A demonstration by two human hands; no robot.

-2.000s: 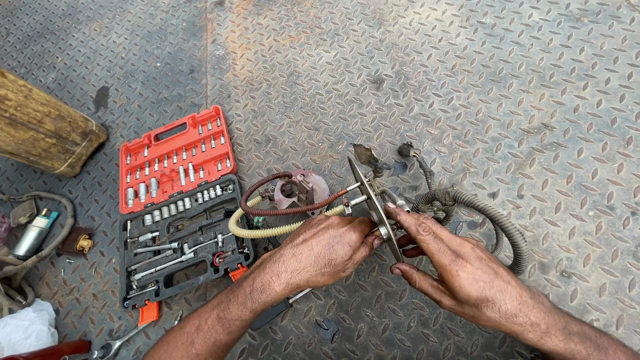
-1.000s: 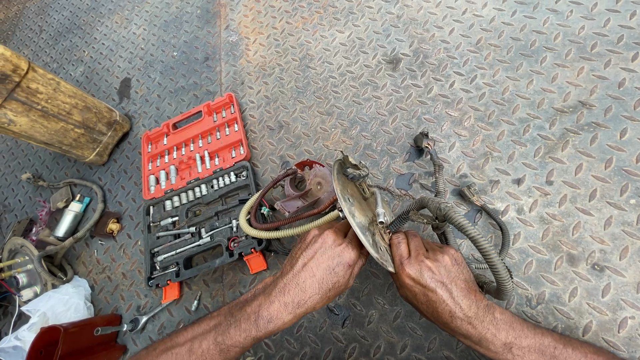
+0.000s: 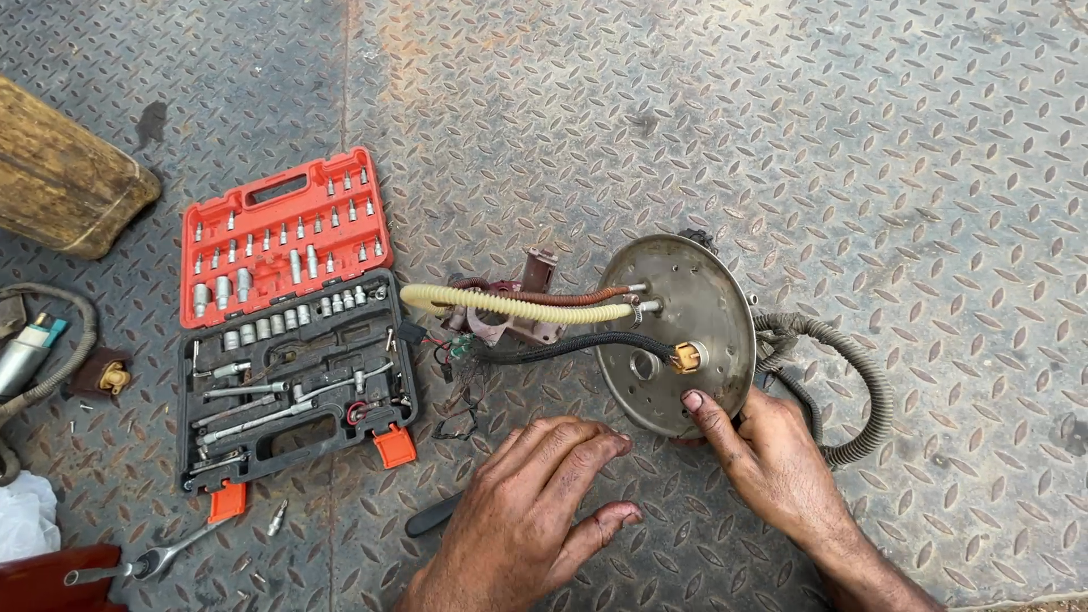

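Note:
My right hand [image 3: 769, 455] grips the lower rim of a round metal fuel pump flange plate [image 3: 680, 327], thumb on its face, fingers hidden behind. My left hand [image 3: 544, 501] is off the plate, to its lower left, palm down with fingers apart. A cream corrugated hose [image 3: 527, 308], a reddish-brown corrugated hose [image 3: 578, 297] and a black sleeved cable with a yellow connector [image 3: 687, 357] join the plate's face. They lead left to a maroon plastic bracket [image 3: 514, 323] lying on the floor. Behind the plate a grey corrugated conduit [image 3: 875, 382] loops right.
An open red and black socket set case [image 3: 289, 297] lies left on the diamond-plate floor. A ratchet wrench [image 3: 161, 557], a loose socket bit [image 3: 277, 517] and a black handle [image 3: 433, 514] lie nearby. A dirty yellow jerrycan [image 3: 68, 170] and a metal cylinder [image 3: 25, 357] are far left.
The plate has turned so its face with the hose fittings shows. My left hand has let go of it and moved down and left. My right hand keeps hold of the rim.

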